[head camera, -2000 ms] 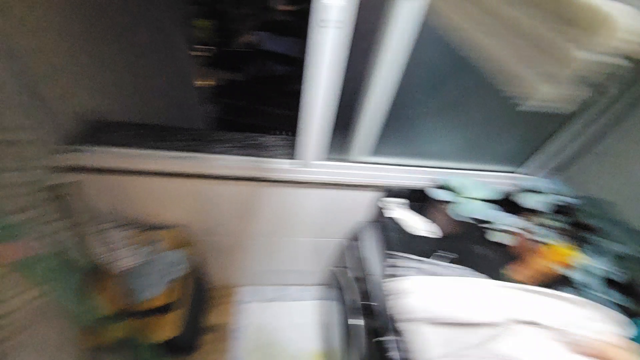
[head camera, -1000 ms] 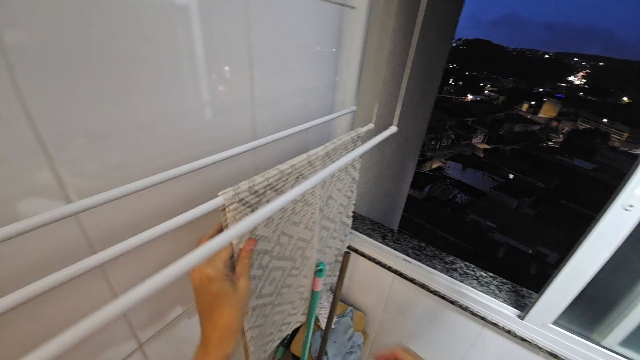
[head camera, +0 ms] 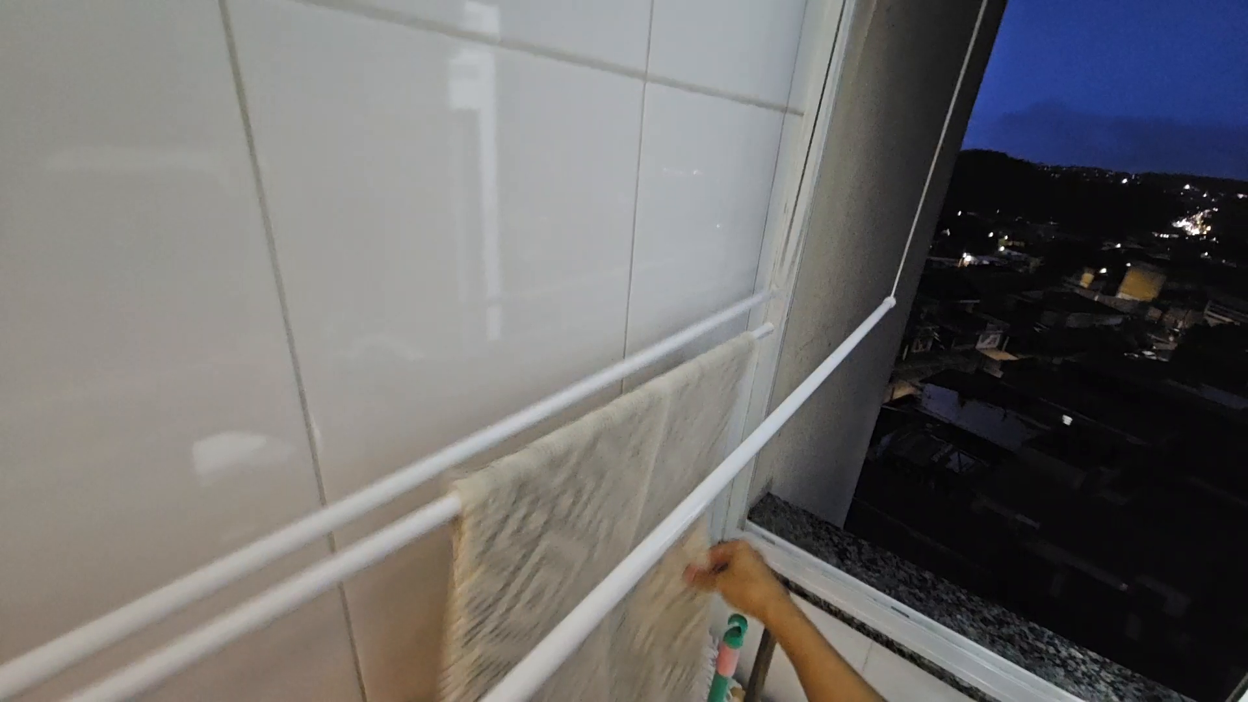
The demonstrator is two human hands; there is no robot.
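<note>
A beige and grey patterned cloth (head camera: 595, 497) hangs folded over the middle one of several white drying rods, close to the tiled wall. My right hand (head camera: 736, 575) is at the cloth's far edge, beyond the front white rod (head camera: 702, 492); its fingers are bent and pinch the edge of the cloth. The lower part of the cloth runs out of the frame and is slightly blurred. My left hand is not in view.
A white cord holds the front rod's far end. Below my right hand stand a green and pink pole handle (head camera: 726, 658) and a brown one. A granite sill (head camera: 926, 585) and white window track (head camera: 877, 609) run along the open window, with dark buildings outside.
The view has swung from the window area to the rods. The left hand, on the cloth's near edge one second ago, is gone from view; the right hand has come up to its far edge.
</note>
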